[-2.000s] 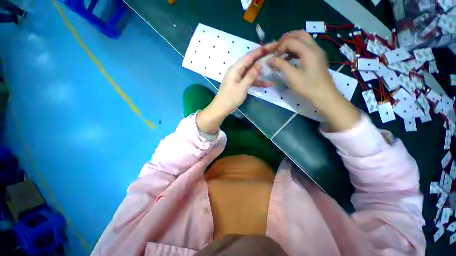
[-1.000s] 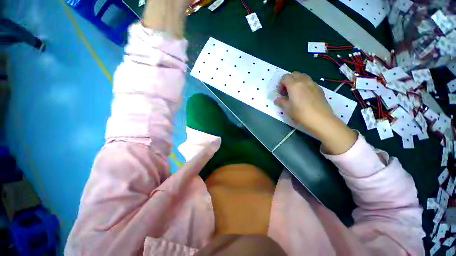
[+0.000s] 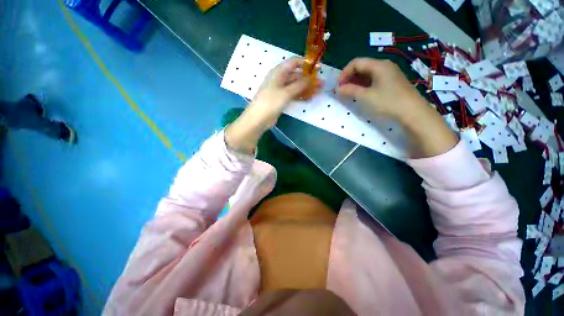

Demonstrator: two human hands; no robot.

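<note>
My left hand (image 3: 276, 92) holds an amber strip (image 3: 316, 31) by its lower end, over the dotted sheet. The strip runs up and away from me, with red leads along it and a tiny white connector (image 3: 326, 37) at its side. My right hand (image 3: 380, 86) is just right of it, thumb and fingertips pinched together; a small pale piece seems to be at the fingertips, too blurred to name. The white dotted sheet (image 3: 244, 68) lies flat under both hands, partly hidden by them.
Wired white pieces (image 3: 445, 83) lie in a tangled pile at the right, with loose white pieces (image 3: 547, 197) down the far right. A clear plastic bag (image 3: 516, 31) is at upper right. Blue stools (image 3: 117, 24) stand on the floor at left. Another person's leg (image 3: 37, 120) shows at far left.
My left hand has come back from the top of the view to the sheet, now with the amber strip in it. My right hand has lifted slightly off the sheet. A person's leg has appeared at left.
</note>
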